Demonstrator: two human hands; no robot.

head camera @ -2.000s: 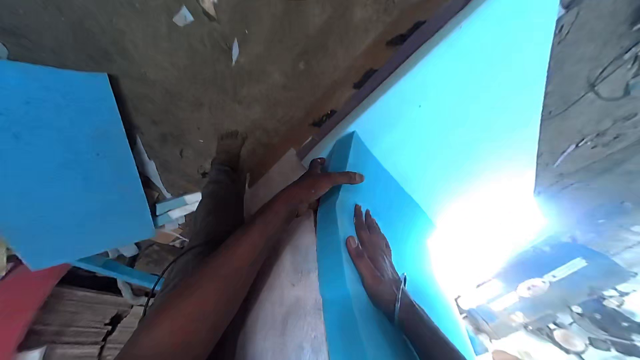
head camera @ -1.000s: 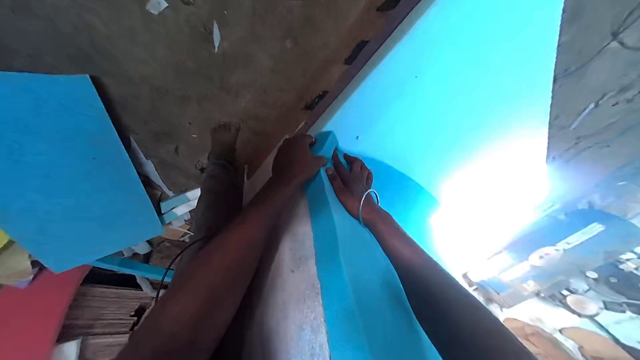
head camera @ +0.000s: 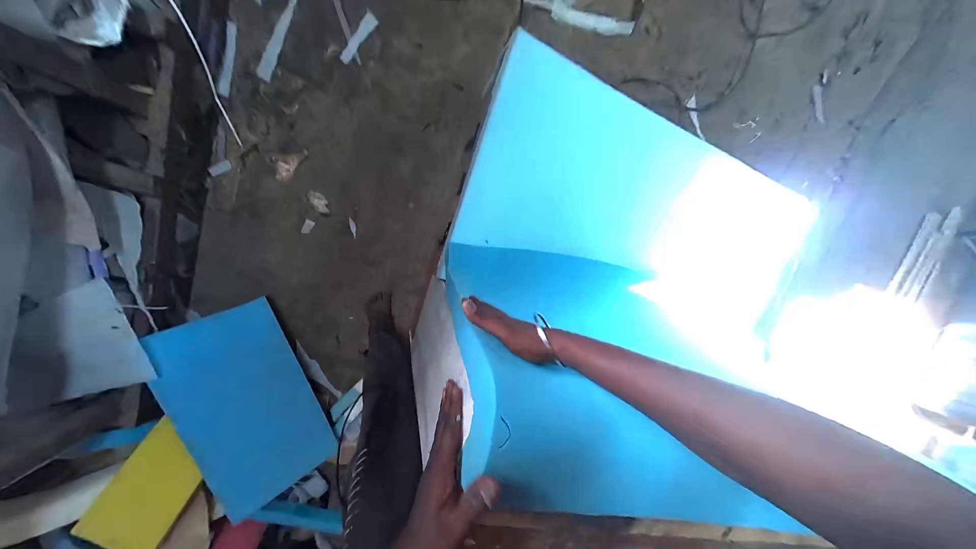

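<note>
A large bright blue foam-like sheet [head camera: 595, 442] lies on the work table [head camera: 435, 358], its left edge wavy and partly raised. My right hand [head camera: 507, 328], with a bracelet at the wrist, presses on this sheet near its upper left edge. Low at the table's left side, my left hand [head camera: 450, 473] has its fingers along the pale tabletop and its thumb out over the sheet's edge. Beyond the bend, another light blue sheet surface [head camera: 549, 168] stretches away, partly lost in glare. Whether the two surfaces are one piece, I cannot tell.
Left of my leg lie a blue sheet [head camera: 244, 396] and a yellow sheet [head camera: 141, 488] over wood and scraps. Bits of cut material [head camera: 358, 36] are scattered on the floor. A cable [head camera: 732, 84] lies at the upper right. Strong glare hides much of the right side.
My hands were close together at the sheet's folded edge; now they are apart, the left one lower down by the table's side. The view has shifted and turned a lot.
</note>
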